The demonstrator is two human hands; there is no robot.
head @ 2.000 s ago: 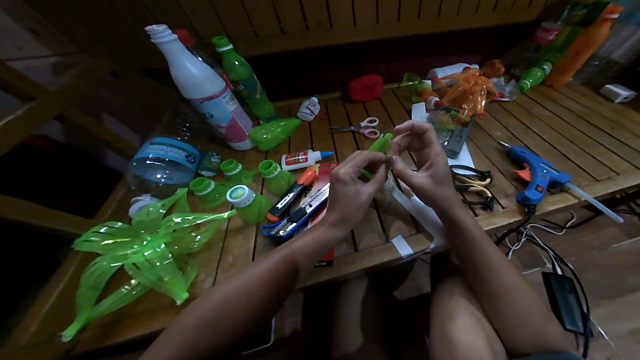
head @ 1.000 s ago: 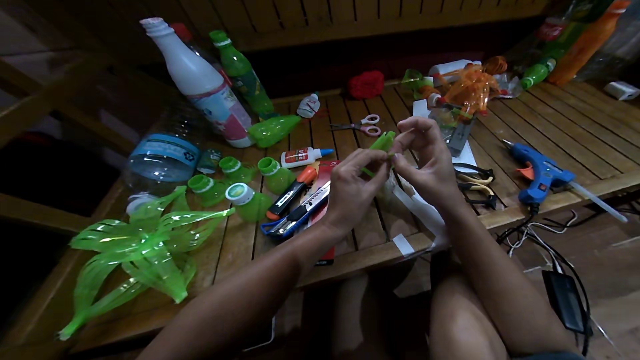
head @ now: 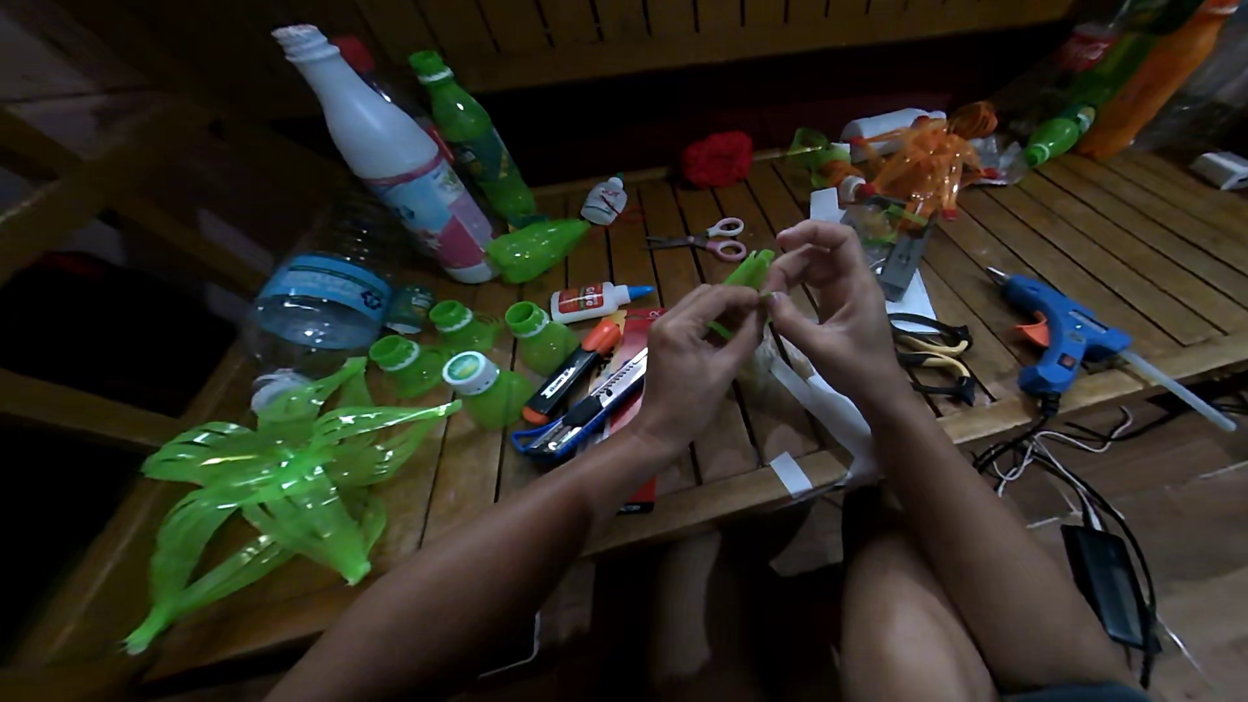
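Note:
My left hand is closed on a small green plastic piece, above the slatted wooden table. The fingertips of my right hand meet the left ones at the piece's lower end; what they pinch there is too small to tell. Beyond my hands lie scissors with pink and white handles. Left of them is a white glue bottle with a blue tip. A utility knife and a black and orange cutter lie beside my left wrist.
Cut green bottle tops and a flower-like green plastic form stand at left, near upright bottles. At right are pliers, a blue hot glue gun, orange plastic pieces and cables over the table edge.

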